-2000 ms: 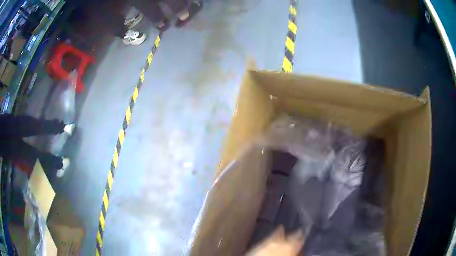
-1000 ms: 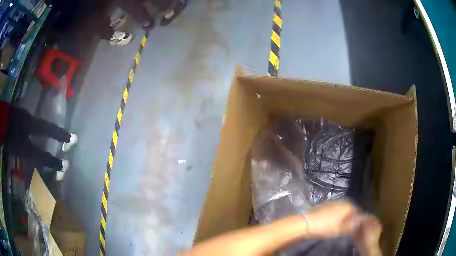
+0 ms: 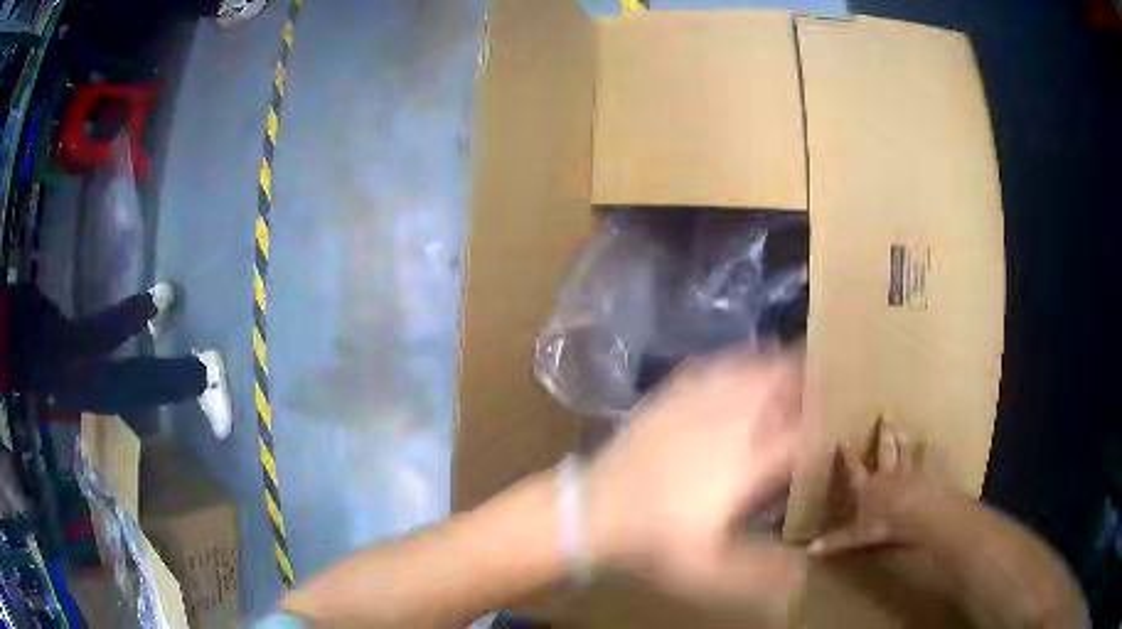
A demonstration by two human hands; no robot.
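The shipping carton stands in front of me. Its far flap [image 3: 701, 111] is folded inward, and its right flap [image 3: 911, 184] with a small printed label lies over the right side of the opening. The left panel [image 3: 527, 246] slants outward. The clear carton liner [image 3: 615, 295] shows crinkled in the opening over dark contents. My left hand [image 3: 701, 473] is blurred over the near part of the opening, its fingers by the right flap's inner edge; its grip is unclear. My right hand [image 3: 892, 498] lies on the right flap with fingers spread, holding nothing.
Grey floor with yellow-and-black tape [image 3: 262, 246] lies to the left. A red stool [image 3: 111, 129] stands at the upper left. A person's legs and white shoes [image 3: 215, 393] are at the left. A brown carton [image 3: 197, 559] and an opened flap with clear film are at the lower left.
The far and right flaps now cover parts of the opening. My right hand has come onto the right flap. The view has shifted and the carton sits higher in the picture.
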